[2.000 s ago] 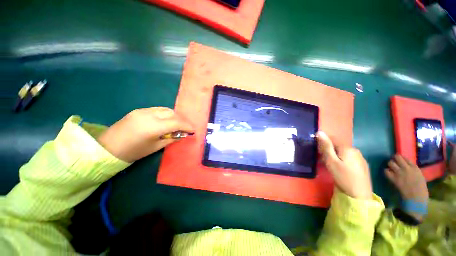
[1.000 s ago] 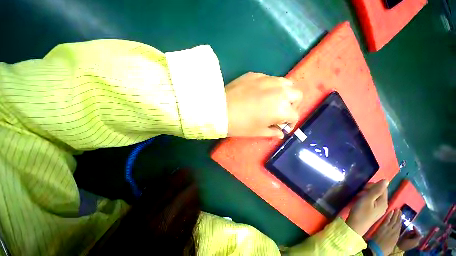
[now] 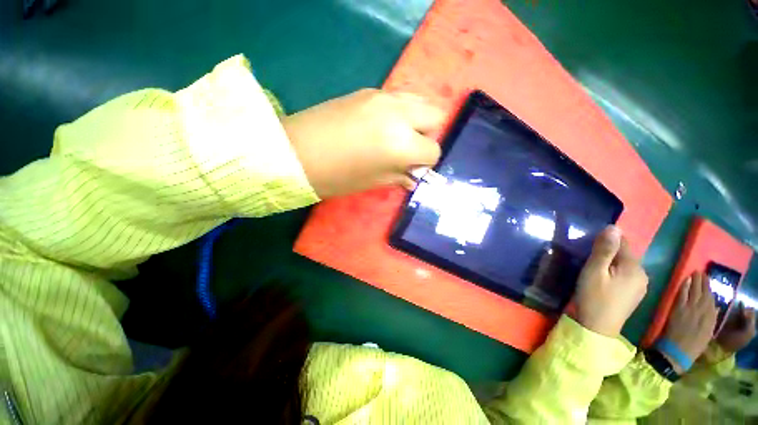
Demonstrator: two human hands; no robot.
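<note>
A black-framed tablet (image 3: 515, 207) lies on a red-orange foam pad (image 3: 490, 50), turned slantwise in view. Its screen shows bright reflections and small white marks. My left hand (image 3: 366, 141) is at the tablet's left short edge, fingers closed on a small plug (image 3: 418, 175) with a pale end showing at that edge. Most of the plug is hidden in the fist, and I cannot tell if it is seated. My right hand (image 3: 611, 282) grips the opposite short edge, thumb on top of the frame.
At right, another person's hands (image 3: 692, 319) rest at a smaller-looking tablet (image 3: 721, 286) on a red-orange pad (image 3: 686, 249). A tiny shiny scrap (image 3: 680, 191) lies on the green bench (image 3: 332, 41). A blue coiled cord (image 3: 205, 270) hangs by my left sleeve.
My left hand has come from beside the pad, where it held the plug clear, to the tablet's left edge. My right hand stays on the opposite edge. The view has turned.
</note>
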